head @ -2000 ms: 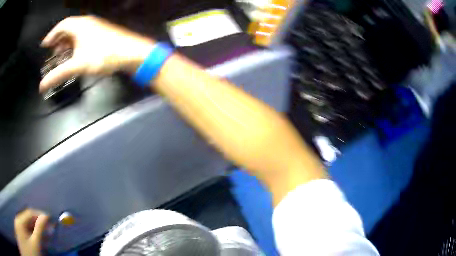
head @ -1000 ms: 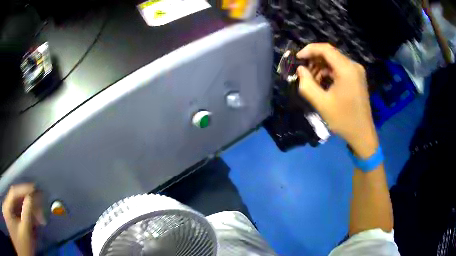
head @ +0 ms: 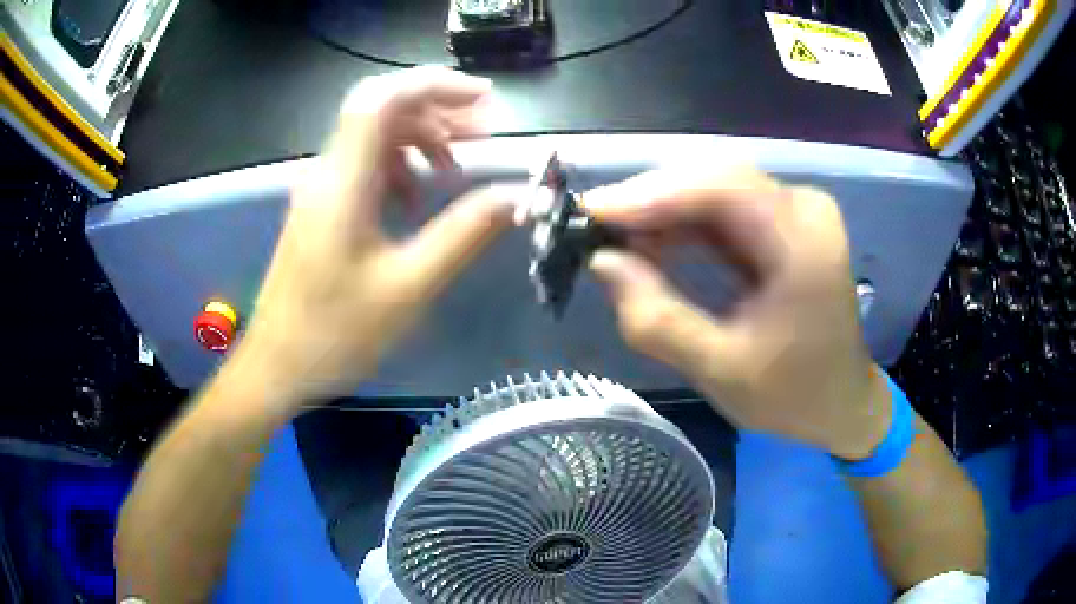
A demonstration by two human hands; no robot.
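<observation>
My right hand (head: 737,289), with a blue wristband, grips a small silver-and-black camera lens module (head: 555,236) between thumb and fingers, in front of the machine's front panel. The module is blurred and seen nearly edge-on. My left hand (head: 395,224) is on the module's left side, fingers apart and blurred; its thumb tip is close to the module, and contact cannot be told. The fixture (head: 498,33) stands on the black deck beyond my hands, cut by the top edge.
A desk fan (head: 551,507) stands below the grey front panel (head: 496,336). A red emergency stop (head: 215,326) is at left. Yellow-black strips (head: 985,71) flank the opening, with a warning label (head: 828,52) on the deck. Black trays (head: 1003,283) are stacked at right.
The view has swung level with the machine. My right hand has come from the right-hand trays to the front centre with the module. My left hand has moved up from the panel's left to beside it.
</observation>
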